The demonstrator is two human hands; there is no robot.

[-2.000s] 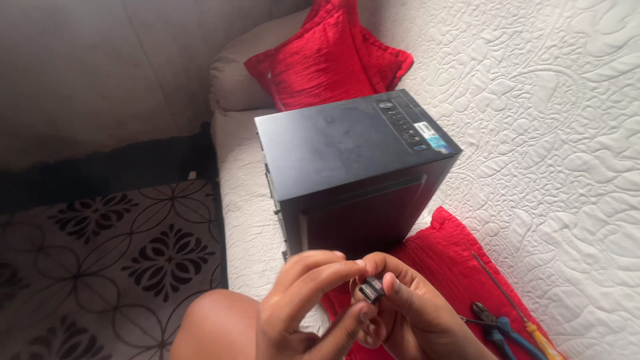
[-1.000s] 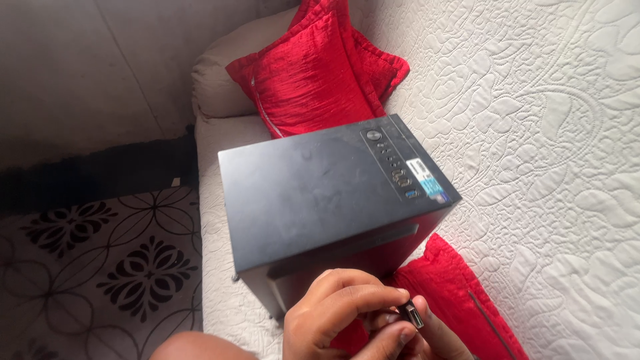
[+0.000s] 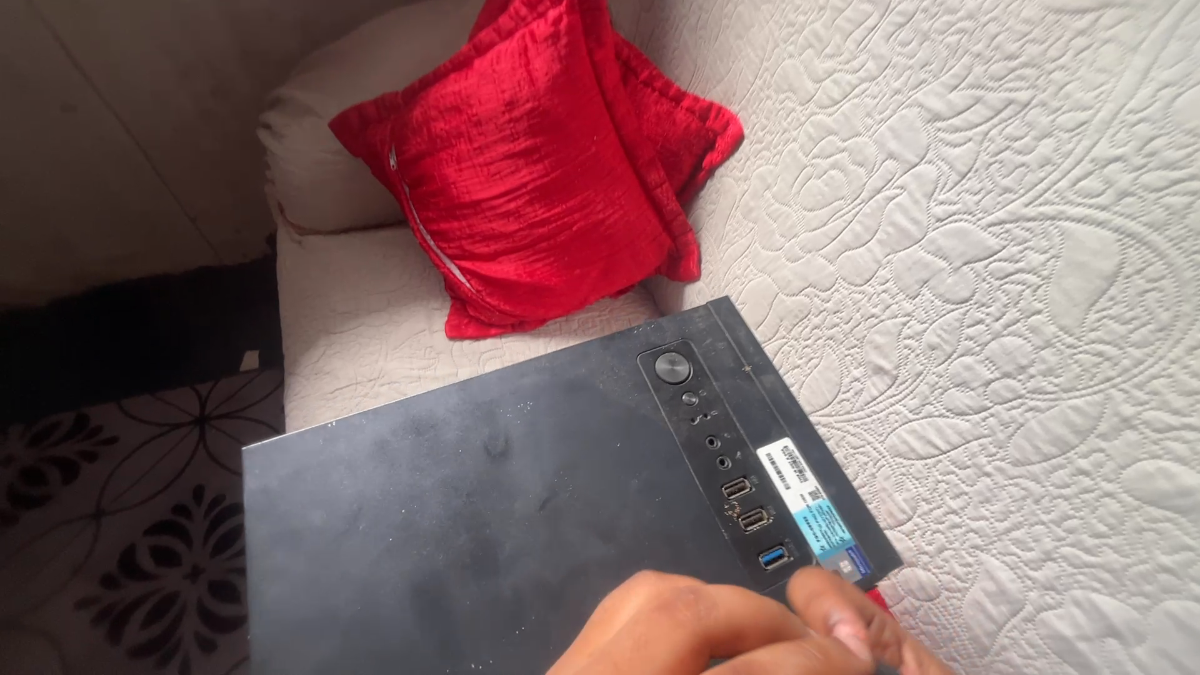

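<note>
My left hand (image 3: 689,623) is at the bottom edge, fingers bent, close against my right hand (image 3: 858,619), whose thumb and finger show. Between the fingertips a small sliver of a dark object is visible; my hands and the frame edge hide nearly all of it. Both hands are in front of the near right corner of a black computer case (image 3: 450,506). The panel on its top has a round power button (image 3: 673,367), audio jacks (image 3: 717,452), two black USB ports (image 3: 745,503) and a blue USB port (image 3: 773,558). Beside them is a printed sticker (image 3: 804,502).
The case stands on a seat with a white quilted cover (image 3: 937,234). Red cushions (image 3: 534,169) lie behind it, and a bit of red fabric (image 3: 879,600) shows at its right corner. Patterned floor tiles (image 3: 187,553) are at the lower left.
The view has moved closer to the case top. My hands are lower in view, and the small dark device with a metal connector, plain between them before, is now nearly hidden. The pliers and screwdriver have left view.
</note>
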